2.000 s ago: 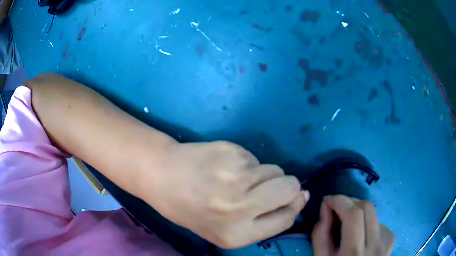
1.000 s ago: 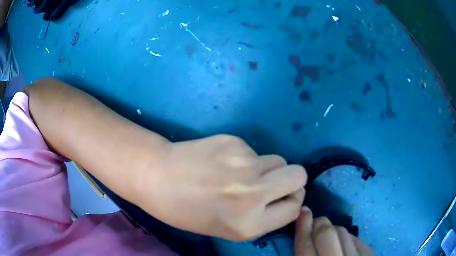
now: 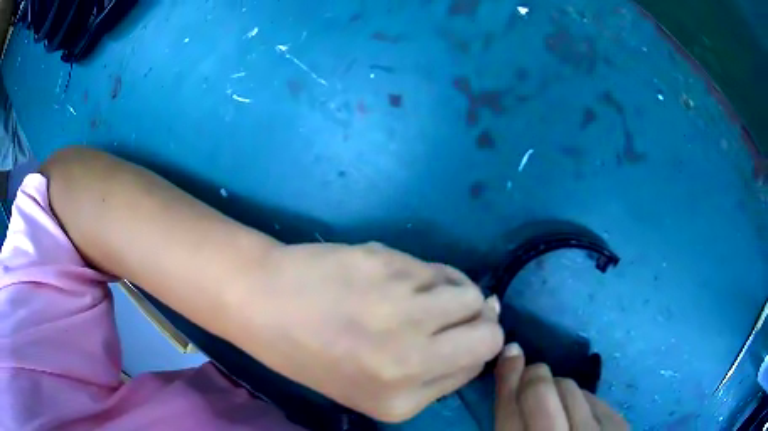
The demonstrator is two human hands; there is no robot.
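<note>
A black curved headphone frame (image 3: 547, 242) lies on the blue-green bench (image 3: 337, 126). Its arc with a small hooked end reaches out to the right of my left hand (image 3: 379, 328). My left hand is closed on the frame, palm down, fingertips at the near end of the arc. My right hand (image 3: 543, 404) is cut off by the bottom edge. Its fingertips meet my left fingertips at the frame. A dark end of the frame (image 3: 594, 370) shows just above my right fingers. The joint, and any small part between the fingertips, is hidden.
A stack of black frames (image 3: 72, 25) is at the upper left. A dark green surface (image 3: 724, 50) lies beyond the bench edge at upper right. A thin pale rod (image 3: 745, 349) and a dark object (image 3: 755, 412) are at lower right. A box edge (image 3: 156, 316) shows under my left arm.
My right hand has moved left and up against my left fingertips; two seconds ago it was apart. The view has shifted, showing more of the stack and a dark object at lower right.
</note>
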